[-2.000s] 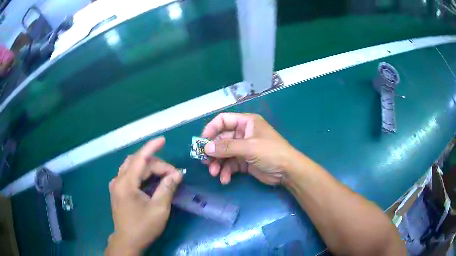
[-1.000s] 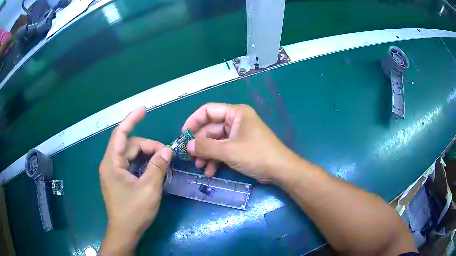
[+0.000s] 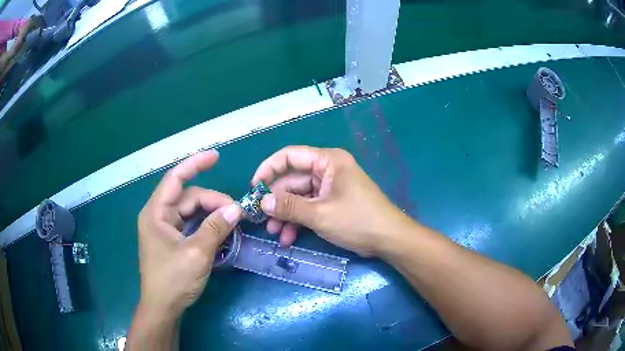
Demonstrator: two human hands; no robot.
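Observation:
My right hand (image 3: 322, 199) pinches a small green circuit board (image 3: 255, 200) between thumb and fingers. My left hand (image 3: 188, 230) is just left of it, its thumb and a fingertip pinched together at the board's left edge. What these fingertips hold is too small to tell; a connector or wire end is not clearly visible. A grey housing (image 3: 295, 262) lies below the hands, its open channel handle pointing right. Its round head is mostly hidden behind my left hand.
Another housing (image 3: 55, 223) lies at the left with a circuit board (image 3: 80, 253) beside it. A third housing (image 3: 546, 89) lies at the right. A white rail (image 3: 205, 142) and upright post (image 3: 372, 44) stand beyond my hands. A carton (image 3: 582, 291) is at the lower right. A person's hand shows top left.
Since two seconds ago, my hands have come together, with the board now at my left fingertips. The housing's handle now shows its open side. In the last second little has moved.

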